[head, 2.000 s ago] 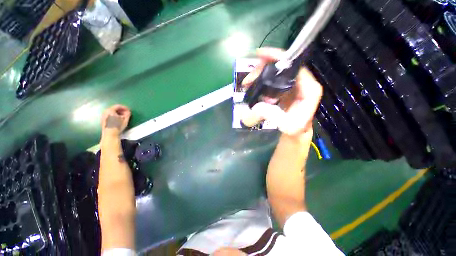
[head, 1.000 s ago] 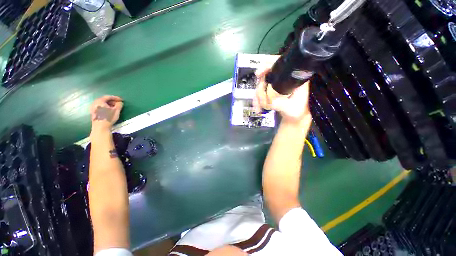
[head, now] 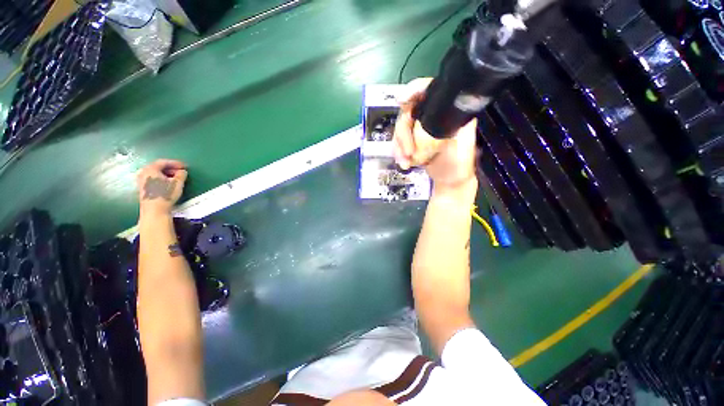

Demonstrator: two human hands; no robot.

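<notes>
My right hand is closed around the front grip of the black electric screwdriver, over the right side of the white and blue screw feeder. The driver's tip is hidden by my hand. Small screws show in the feeder's top tray and front opening. My left hand is at the left, by the end of the white strip, with curled fingers; whether it holds anything small cannot be seen. Round black motor-like units lie right of my left forearm.
Stacks of black blister trays stand at the right and left. Pliers with blue and yellow handles lie right of the feeder. Another tray and a clear plastic bag are at the upper left. A white strip crosses the green bench.
The screwdriver has swung from a blurred position to a steadier tilt, with my right hand now round its grip at the feeder. My left hand has shifted slightly left in view.
</notes>
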